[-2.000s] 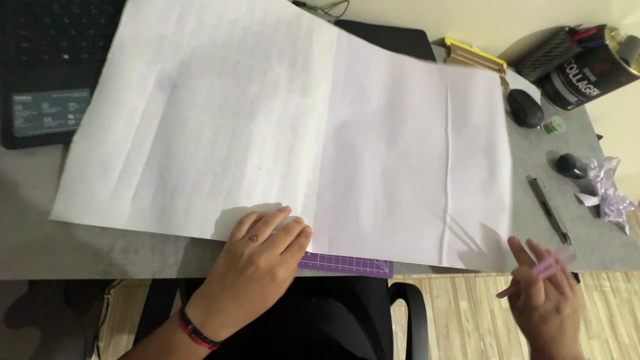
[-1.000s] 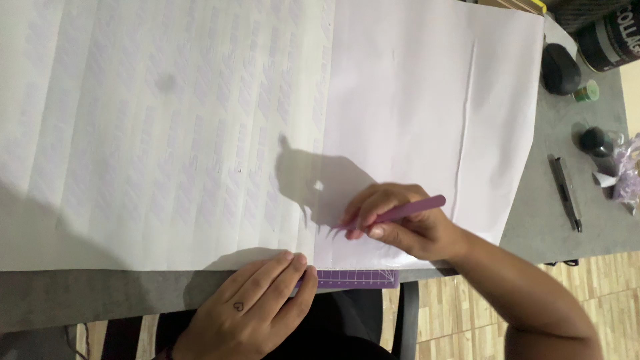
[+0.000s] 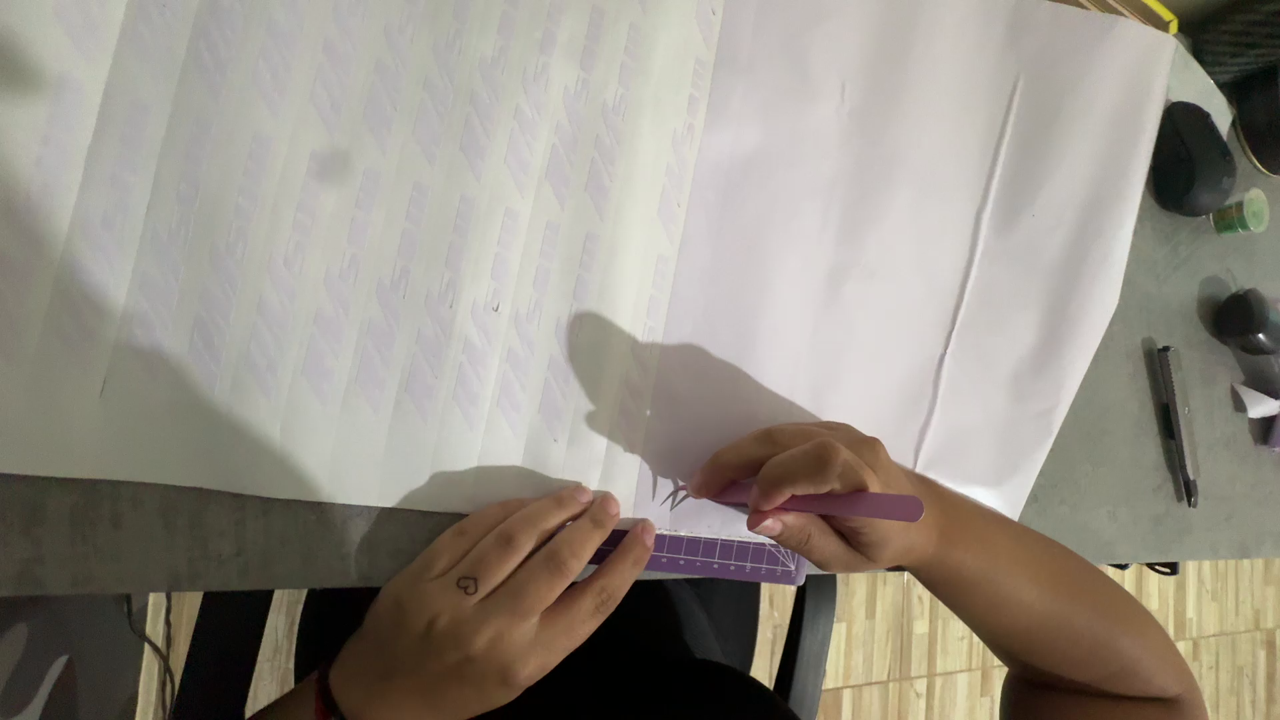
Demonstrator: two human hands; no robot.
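Observation:
A large pale sheet (image 3: 820, 250) with faint repeated lettering on its left part lies over the desk. Its right part is plain, with a long raised crease. My right hand (image 3: 830, 490) grips purple tweezers (image 3: 870, 505) whose fine tips point left, close to the sheet's lower edge. My left hand (image 3: 510, 590) rests flat with fingertips on the lower edge of the sheet, to the left of the tweezers, and holds nothing that I can see. Beneath that edge a purple cutting mat (image 3: 720, 557) with a white grid sticks out; the rest of it is covered.
On the grey desk (image 3: 1110, 440) at the right lie a black computer mouse (image 3: 1193, 158), a small green-labelled container (image 3: 1242, 213), a round dark object (image 3: 1248, 320) and a black utility knife (image 3: 1177, 427). Part of a chair (image 3: 806, 640) shows below the desk edge.
My right hand with the tweezers has come left from beyond the sheet's right side to its lower edge near my left hand. The view has moved closer to the sheet.

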